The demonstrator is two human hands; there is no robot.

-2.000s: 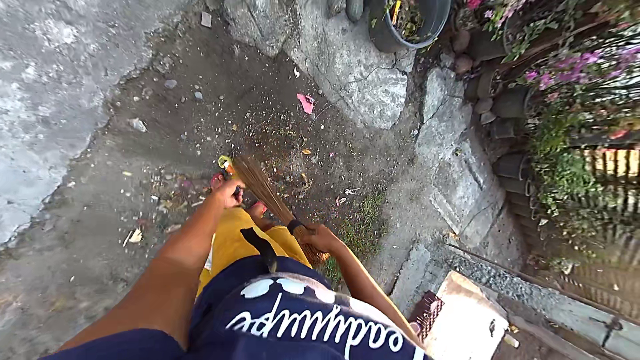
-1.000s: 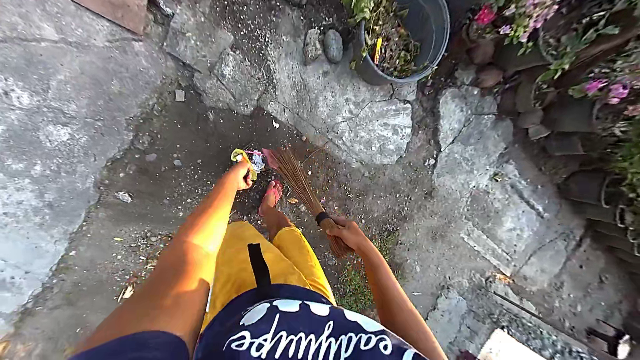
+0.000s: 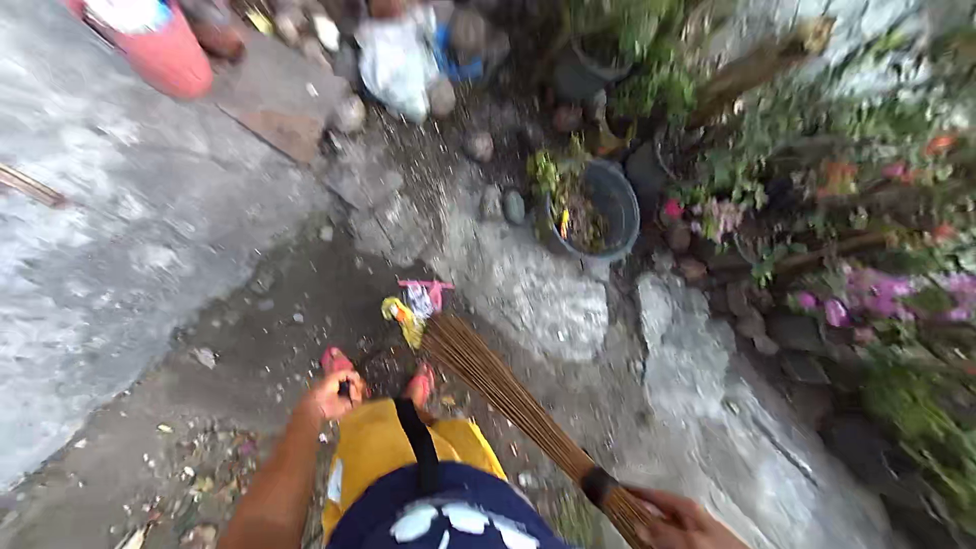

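Observation:
My right hand (image 3: 675, 518) grips a stick broom (image 3: 511, 393) near its dark band, at the lower right. The thin bristles spread up and left. At their tips, a crumpled yellow wrapper (image 3: 404, 320) lies beside a white and pink wrapper (image 3: 424, 297) on the dark ground. My left hand (image 3: 341, 393) is lower left of the wrappers, apart from them, above one of my pink-clad feet. Its fingers are curled, with a small dark spot between them; whether this is an object or a gap is unclear.
A round grey pot (image 3: 614, 213) with a plant stands upper centre, beside stones (image 3: 513, 207). Flowering plants (image 3: 877, 293) and more pots line the right side. A raised concrete slab (image 3: 130, 252) spans the left, with a pink object (image 3: 171, 57) at its top. Leaf litter lies lower left.
The yellow wrapper, in my left hand one second ago, is now apart from it by the bristle tips. My left hand has moved back toward my body. The view has shifted.

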